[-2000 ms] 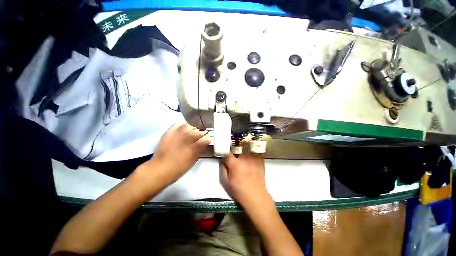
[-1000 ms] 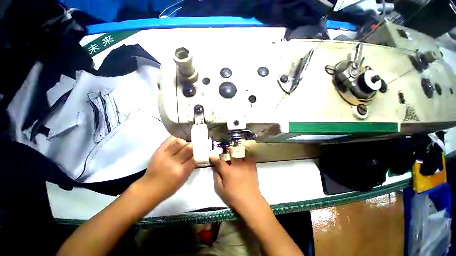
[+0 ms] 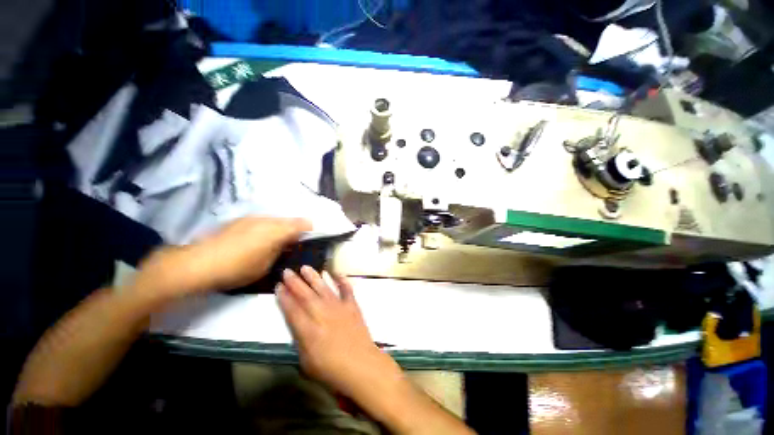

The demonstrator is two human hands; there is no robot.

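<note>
The garment body (image 3: 255, 170), black with a white reverse, lies on the table left of the sewing machine (image 3: 475, 170), its edge near the presser area. My left hand (image 3: 246, 251) is blurred and lies over the cloth's near edge, fingers towards the machine; its fingertips are on the cloth. My right hand (image 3: 318, 319) lies palm down with fingertips on a black part of the cloth, left of the machine's needle end. Whether the left fingers grip the cloth is not clear. The needle is hidden by the machine head.
A blue trough (image 3: 356, 58) with dark cloth runs behind the table (image 3: 458, 310). Black pieces (image 3: 611, 306) lie under the machine arm at right. A yellow tray (image 3: 731, 338) is at the table's right end. A wooden board (image 3: 602, 399) is below right.
Both hands have moved left, away from the needle area. The right hand has flattened onto black cloth. The cloth's near edge has shifted and folded beside the machine. The camera view has shifted.
</note>
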